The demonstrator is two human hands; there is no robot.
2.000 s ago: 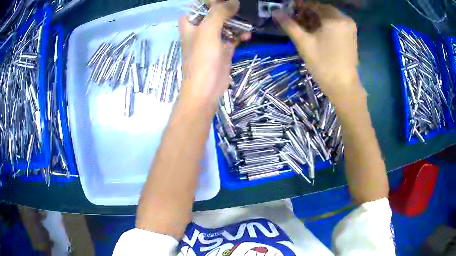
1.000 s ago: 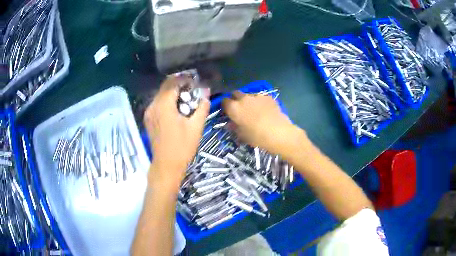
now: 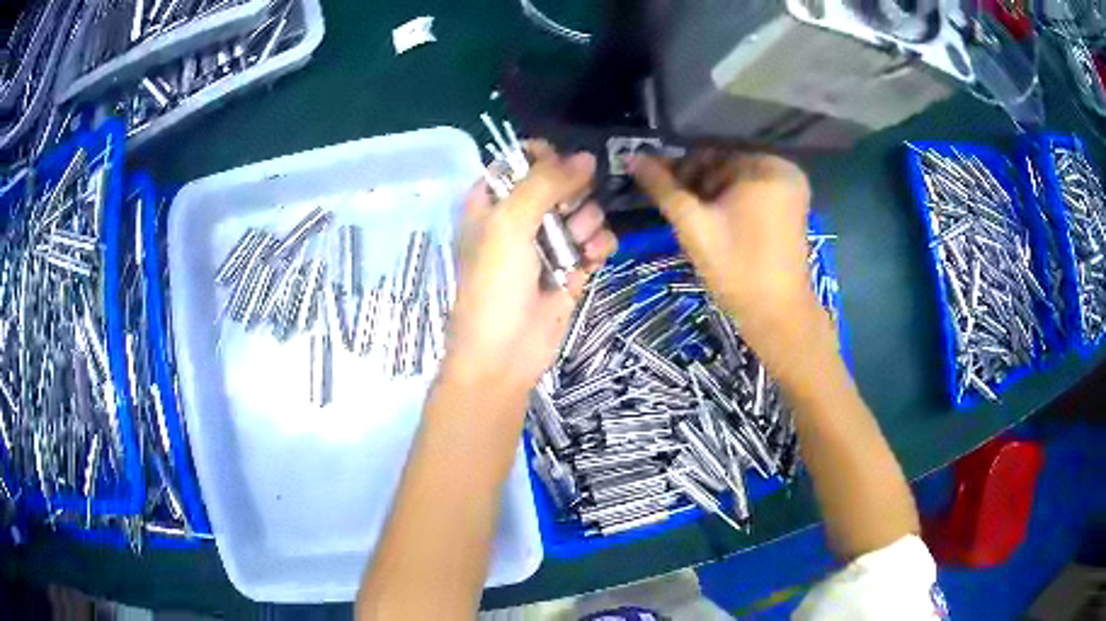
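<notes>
My left hand (image 3: 516,261) is closed around a small bunch of silver metal shafts (image 3: 557,243), their thin ends sticking up past the fingers, above the right edge of the white tray (image 3: 352,510). My right hand (image 3: 740,224) is at the small silver fixture (image 3: 633,155) at the top middle, thumb and finger against it; whether the fingertips hold a shaft cannot be told. The blue bin (image 3: 570,534) heaped with shafts lies below and between my hands. The white tray holds loose rows of shafts in its upper half.
The grey press block (image 3: 807,79) stands beyond my right hand. Side blue bins of shafts stand at left (image 3: 127,340) and right (image 3: 940,291). A pale tray (image 3: 231,79) is upper left, near a paper scrap (image 3: 414,33). A red stool (image 3: 992,503) is on the floor at lower right.
The view has shifted. My right hand has moved from the blue bin up to the fixture. My left hand still holds its bunch, now with thin ends pointing up.
</notes>
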